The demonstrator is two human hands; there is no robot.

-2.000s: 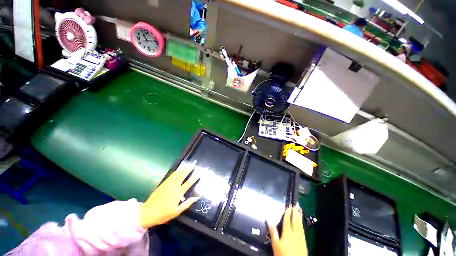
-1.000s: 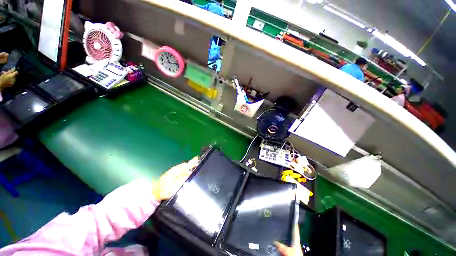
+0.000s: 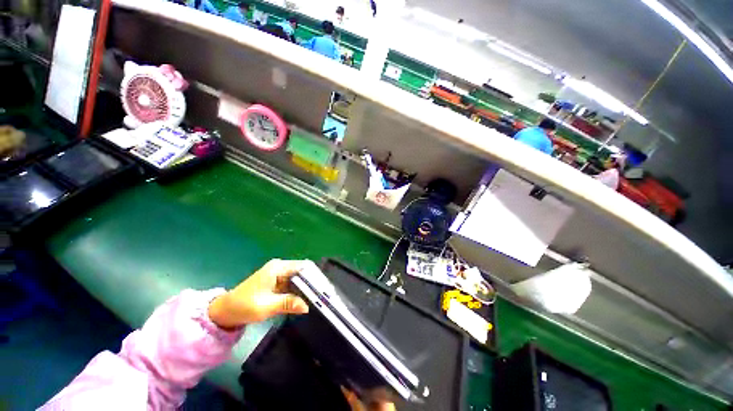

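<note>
Two tablets [image 3: 358, 340] are held together on edge, tilted, with their silver rims facing up. My left hand [image 3: 261, 297] grips their upper left end. My right hand [image 3: 368, 400] is at their lower end, mostly cut off by the bottom edge of the picture, with its fingers against them. The black two-slot tray [image 3: 430, 337] lies beneath and behind them. Its right compartment shows bare matt black; the left one is partly hidden by the tablets and my left hand.
Another black tray [image 3: 567, 393] with a tablet is at the lower right. A dark tray behind holds a white keypad [image 3: 430, 265] and yellow pieces [image 3: 461, 300]. Black trays with tablets [image 3: 80, 164] lie at the left. A blue fan [image 3: 425, 222] and a clipboard [image 3: 514, 217] are at the back.
The two tablets lay screen-up in the tray's compartments before; now they are lifted out and together on edge between my hands. The head view has shifted, showing more of the room.
</note>
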